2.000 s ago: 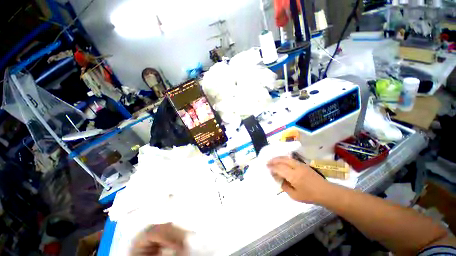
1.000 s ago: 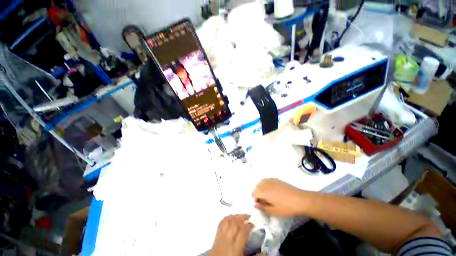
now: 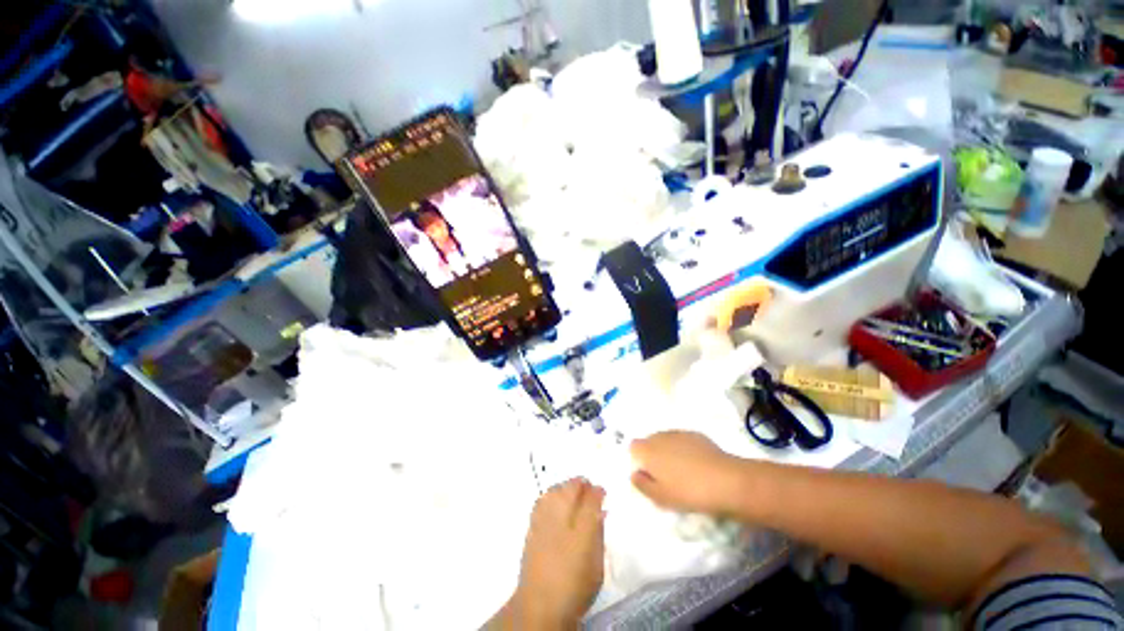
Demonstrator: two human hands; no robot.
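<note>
White fabric (image 3: 672, 536) lies on the machine table in front of the needle and hangs at the front edge. My left hand (image 3: 567, 542) has its fingertips curled on the white fabric, just left of my right hand. My right hand (image 3: 678, 472) is closed on the fabric, in front of the presser foot and needle (image 3: 584, 408). The fabric between the hands is overexposed, so its folds are hard to see. A large heap of white fabric (image 3: 370, 481) lies left of the needle. The white sewing machine (image 3: 740, 247) stands behind the hands.
Black-handled scissors (image 3: 786, 413) lie right of my right hand, beside a tan block (image 3: 841, 391). A red tray (image 3: 924, 345) of metal tools is farther right. A phone (image 3: 456, 234) stands above the needle. A black strip (image 3: 641, 298) hangs over the machine. A white cone (image 3: 676, 41) stands behind.
Both hands, low at the front table edge one second ago, have moved up toward the needle with the fabric. The scissors, covered two seconds ago by the right hand and fabric, show fully.
</note>
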